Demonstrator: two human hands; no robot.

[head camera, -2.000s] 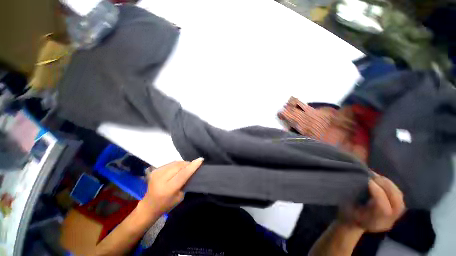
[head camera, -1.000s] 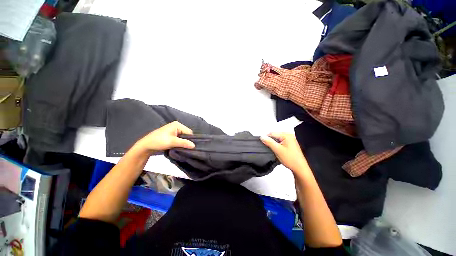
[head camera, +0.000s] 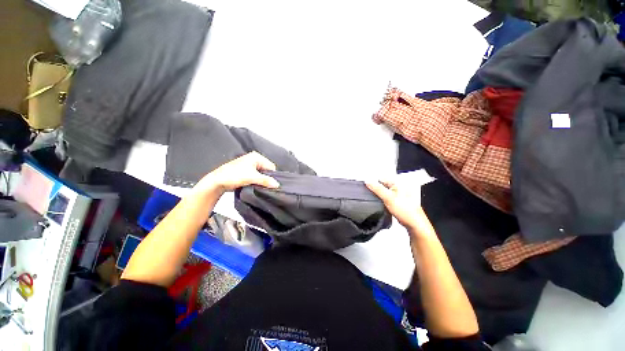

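Dark grey trousers (head camera: 308, 219) are held by the waistband just in front of my chest, the opening facing me and sagging a little. My left hand (head camera: 243, 173) grips the left end of the band between thumb and fingers. My right hand (head camera: 397, 202) grips its right end. The band is stretched straight between the hands. A leg of the trousers lies to the upper left on the white table (head camera: 295, 75), with a pale stitched line near its lower edge. The fingers behind the band are hidden.
Other grey trousers (head camera: 137, 75) lie at left under a clear bag (head camera: 92, 31). A tan handbag (head camera: 46, 92) is further left. At right are a checked cloth (head camera: 438, 127), a grey garment with a white sticker (head camera: 558, 171) and black garments (head camera: 473, 240). A blue crate (head camera: 223, 253) is under the table edge.
One second ago the band looked thinner and edge-on; now its wider inner face and the opening show. Two seconds ago the cloth was stretched longer to the right. The view has shifted left.
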